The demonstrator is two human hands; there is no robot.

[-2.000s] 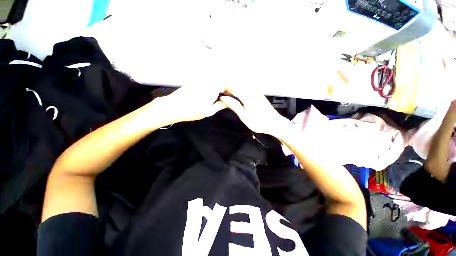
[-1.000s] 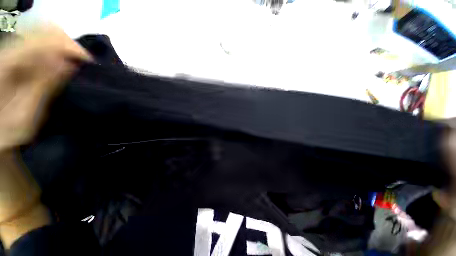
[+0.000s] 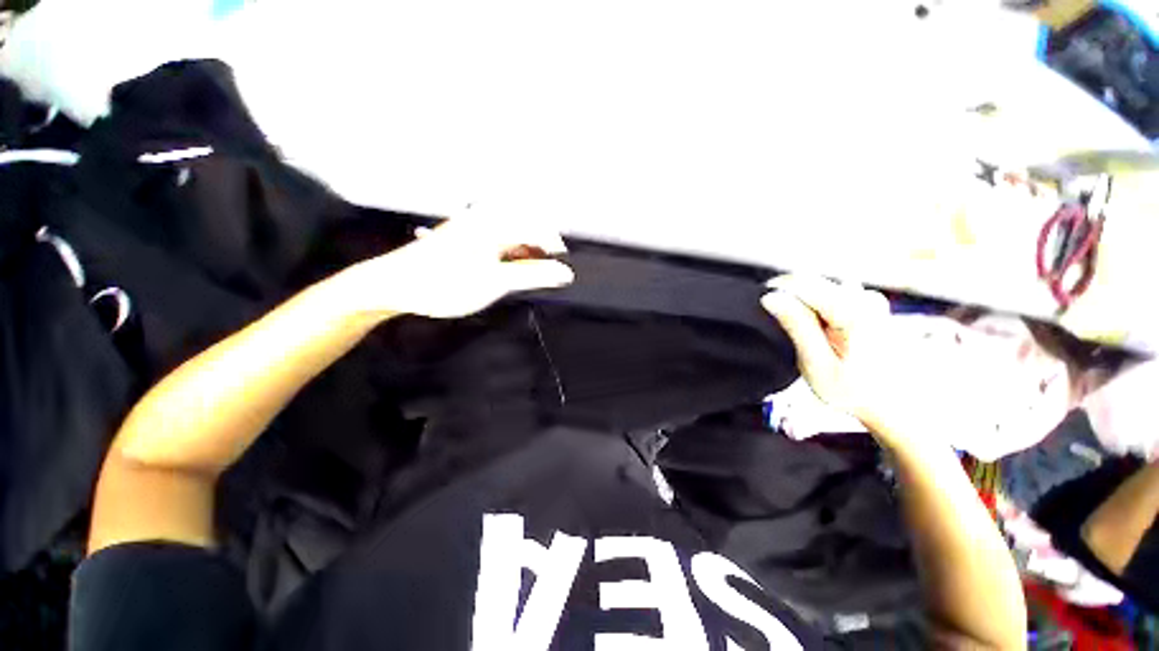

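A black garment [image 3: 610, 369] lies over my lap and up against the table's front edge. Its folded waistband [image 3: 674, 286] is held between my two hands. My left hand [image 3: 489, 270] grips the band at its left part, thumb on top. My right hand [image 3: 820, 324] grips the band's right end between thumb and fingers. A thin pale thread [image 3: 547, 356] runs down the black cloth near my left hand. The far fingers of my left hand are washed out against the white table.
The white table [image 3: 610, 127] spans the top. Red-handled scissors [image 3: 1070, 254] lie on it at right. A black garment heap with white loops [image 3: 178, 216] is at left. Pale pink cloth [image 3: 991, 382] is at right, beside another person's arm [image 3: 1125, 515].
The band was stretched wide between both hands one second ago. My hands have come closer together and lower at the table edge, with the band shorter between them.
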